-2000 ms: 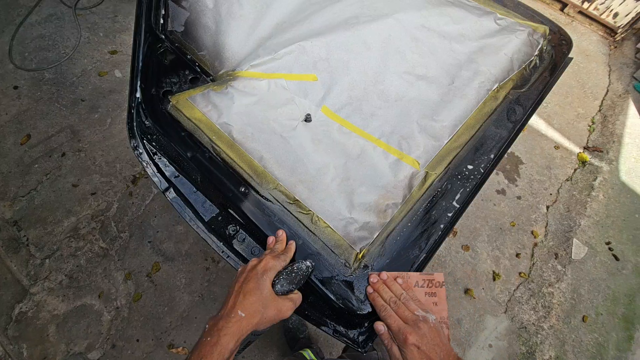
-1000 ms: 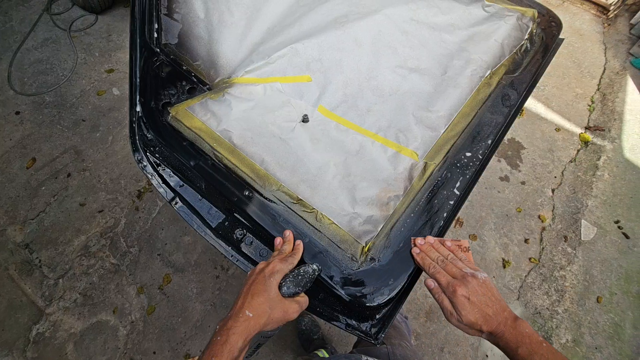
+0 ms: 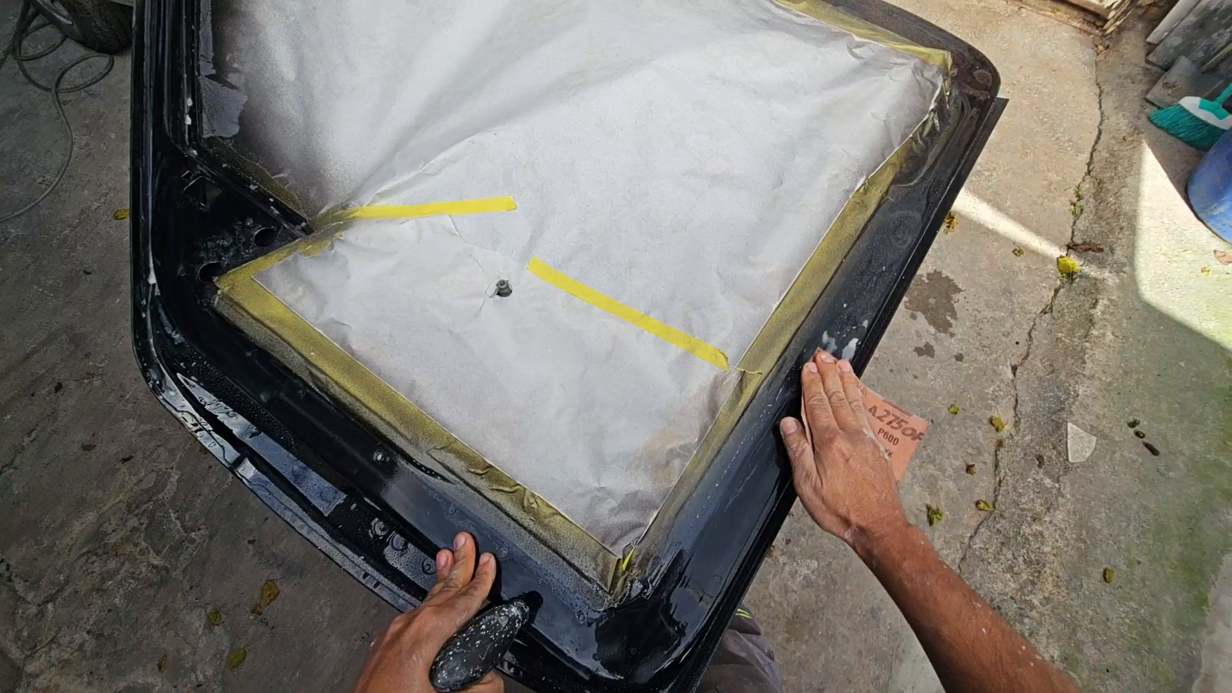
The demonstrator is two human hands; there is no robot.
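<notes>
A wet black vehicle door (image 3: pixel 414 500) fills the middle of the head view, its inner part covered by white masking paper (image 3: pixel 597 173) edged with yellow masking tape (image 3: pixel 385 380). My left hand (image 3: pixel 438 616) rests on the door's lower left edge and holds a speckled black oval object (image 3: pixel 479 647) between thumb and palm; its exact kind I cannot tell. With flat fingers my right hand (image 3: pixel 847 452) presses a sheet of reddish sandpaper (image 3: pixel 895 428) on the door's right border, near whitish suds (image 3: pixel 842 346). Part of the sheet sticks out past the hand.
Cracked concrete floor (image 3: pixel 1020 385) with fallen leaves surrounds the door. A hose or cable (image 3: pixel 60 115) lies by a wheel (image 3: pixel 91 19) at top left. At the right edge are a teal brush (image 3: pixel 1189 120) and a blue container (image 3: pixel 1215 188). My legs show below the door.
My right hand has moved with the sandpaper from the door's bottom corner up along its right border. My left hand stays at the lower left edge with the black object.
</notes>
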